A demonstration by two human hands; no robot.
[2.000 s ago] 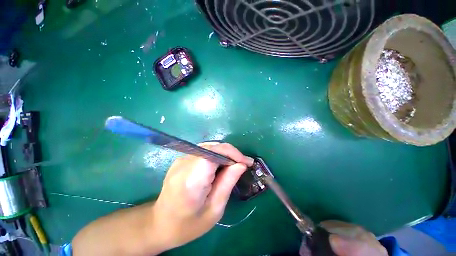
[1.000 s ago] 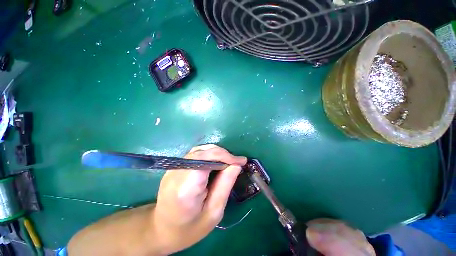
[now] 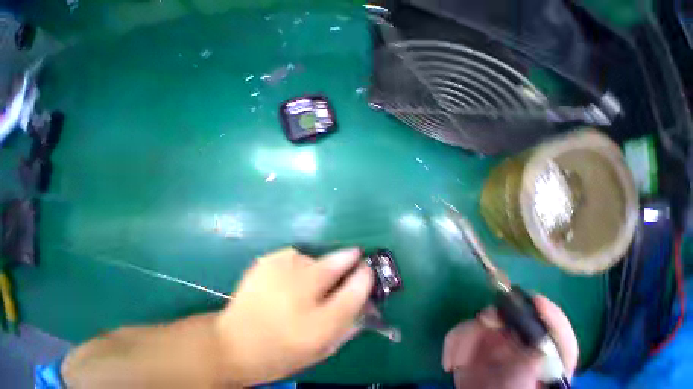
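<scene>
My left hand [image 3: 292,315] is blurred, its fingertips at the left edge of a black device housing [image 3: 385,273] on the mat. A short greyish strip [image 3: 380,327], perhaps the tweezers, sticks out below the fingers; what the fingers hold is hidden. My right hand [image 3: 509,346] is closed on the soldering iron [image 3: 520,311], whose metal barrel points up and left, with its tip apart from the housing. Thin solder wire [image 3: 175,280] runs from the left to my left wrist. A second open housing [image 3: 308,118] lies farther back.
A fume fan [image 3: 456,95] with a wire guard stands at the back right. A tan waste pot [image 3: 585,201] with silvery bits is in front of it. Black cables and a red lead [image 3: 678,289] are at the right. Yellow-green handles [image 3: 7,300] show at the left edge on the green mat [image 3: 152,167].
The iron has moved away from the housing, up and to the right. The tweezers' long blue end no longer points left from my left hand. The camera view has shifted.
</scene>
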